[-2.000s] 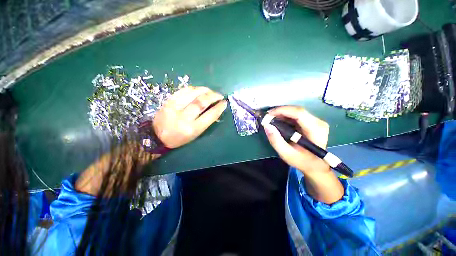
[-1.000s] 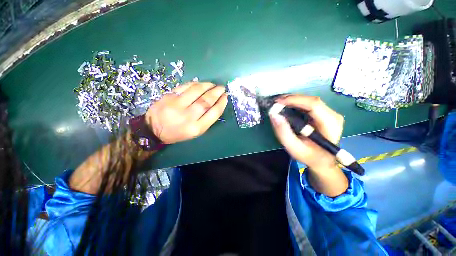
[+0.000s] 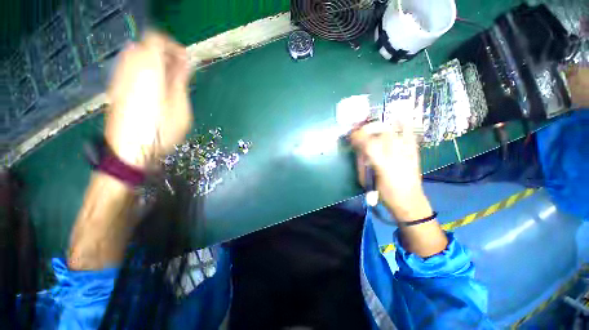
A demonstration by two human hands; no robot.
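Note:
My left hand [image 3: 148, 97] is blurred, raised at the bench's far edge on the left; whether it holds anything cannot be told. My right hand [image 3: 391, 161] is at the near side of the overlapping circuit board stack [image 3: 452, 97]. Part of the black soldering iron [image 3: 371, 184] with a white band shows under its palm. A bright whitish board [image 3: 353, 109] lies by its fingertips, left of the stack; whether the fingers grip it is unclear. The loose small parts [image 3: 206, 161] lie in a heap on the green bench, partly hidden by my left arm and dark hair-like strands.
A small round tin [image 3: 300, 45] and a black fan with a spiral grille [image 3: 332, 16] are at the far edge. Beside them stands a white cylinder [image 3: 423, 22]. Black bags [image 3: 516, 64] lie right of the stack. Another person's blue sleeve [image 3: 568, 161] is at the right.
My left hand has left the bench centre and moved up and left. My right hand has moved to the stack, and the iron is turned under it. The board no longer lies at the centre. The view has shifted.

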